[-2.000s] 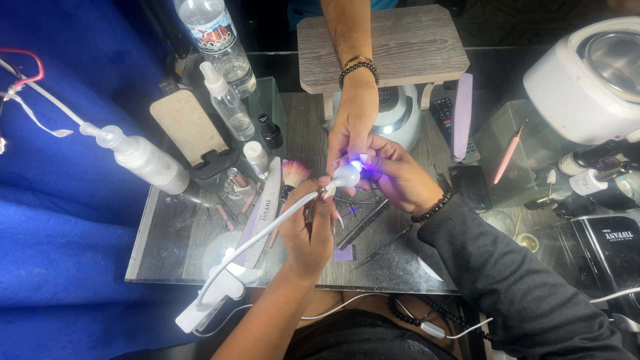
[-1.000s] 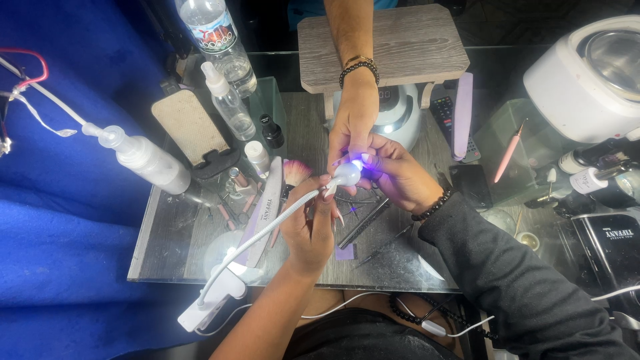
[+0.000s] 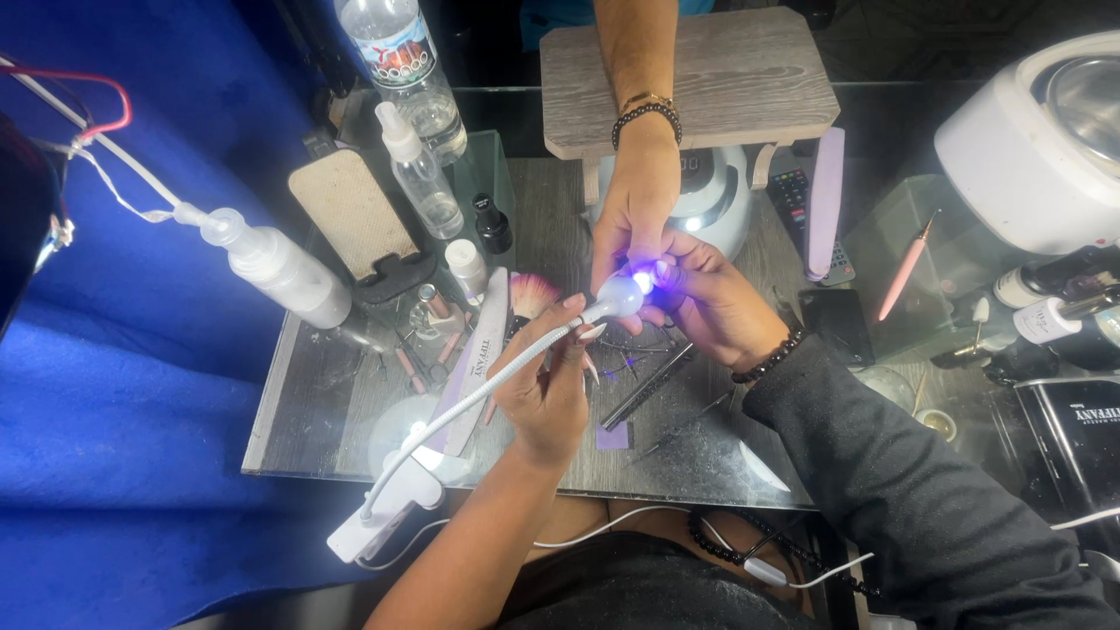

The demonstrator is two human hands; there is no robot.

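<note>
My left hand (image 3: 547, 385) grips the white gooseneck of a small UV nail lamp (image 3: 619, 297) just below its head. The lamp shines violet light on the fingertips of another person's hand (image 3: 639, 201), which reaches down from the top with beaded bracelets at the wrist. My right hand (image 3: 713, 302), below a dark sleeve, holds that person's fingertips right beside the lamp head. Which finger is lit cannot be told in the glare. The lamp's white clamp base (image 3: 385, 516) sits at the near left edge of the glass-topped table (image 3: 542, 477).
A wooden armrest (image 3: 744, 70) stands at the back over a white device. At left are a spray bottle (image 3: 429, 184), a water bottle (image 3: 411, 79), a black polish bottle (image 3: 491, 223) and nail files (image 3: 477, 376). A white warmer (image 3: 1024, 157) and a pink-handled tool (image 3: 906, 271) are at right.
</note>
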